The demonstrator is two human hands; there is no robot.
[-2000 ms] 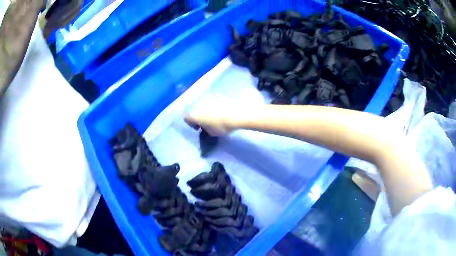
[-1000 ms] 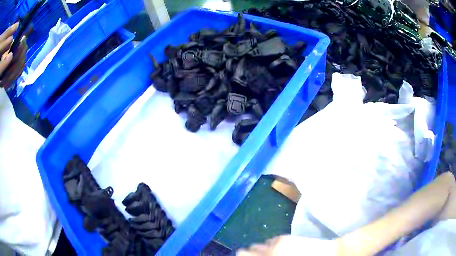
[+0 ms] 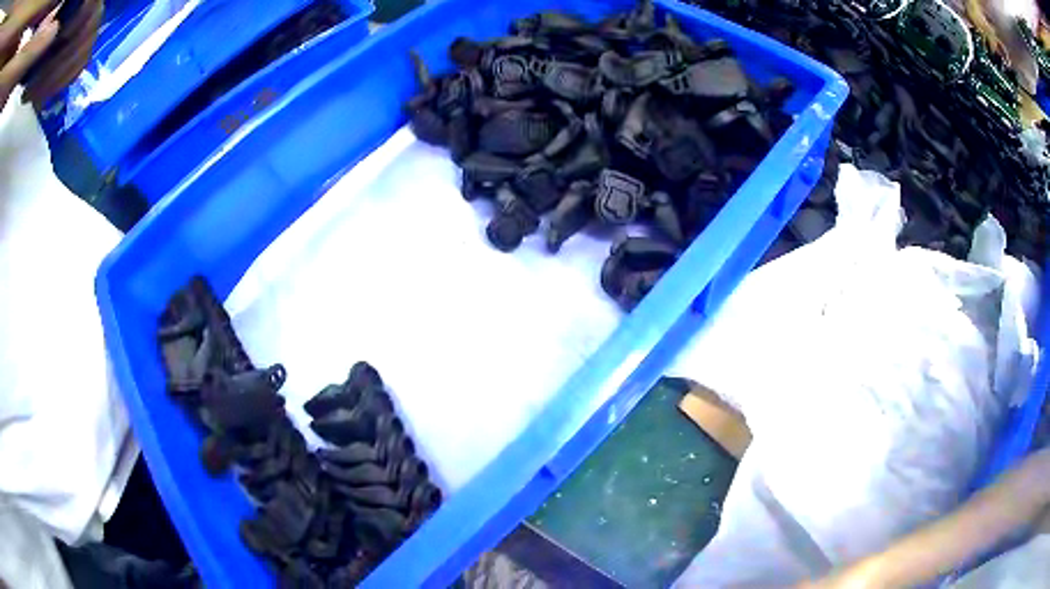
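A blue tray (image 3: 196,242) with a white liner (image 3: 461,311) fills the middle. A loose heap of black moulded parts (image 3: 576,127) lies at its far end. Stacked black parts (image 3: 368,460) stand in nested rows at the near left end. My right forearm shows at the lower right, slightly blurred; its hand is cut off by the bottom edge. My left hand is out of the picture.
A white plastic bag (image 3: 864,403) lies right of the tray. A green surface (image 3: 633,495) holds a tan strip (image 3: 714,421). A dark bulk heap (image 3: 921,150) is upper right. Another blue crate (image 3: 173,104) and a person's white clothing (image 3: 52,334) are at left.
My right hand has left the tray and moved out past the bottom edge. The dark piece under it is gone from the liner. The view has shifted.
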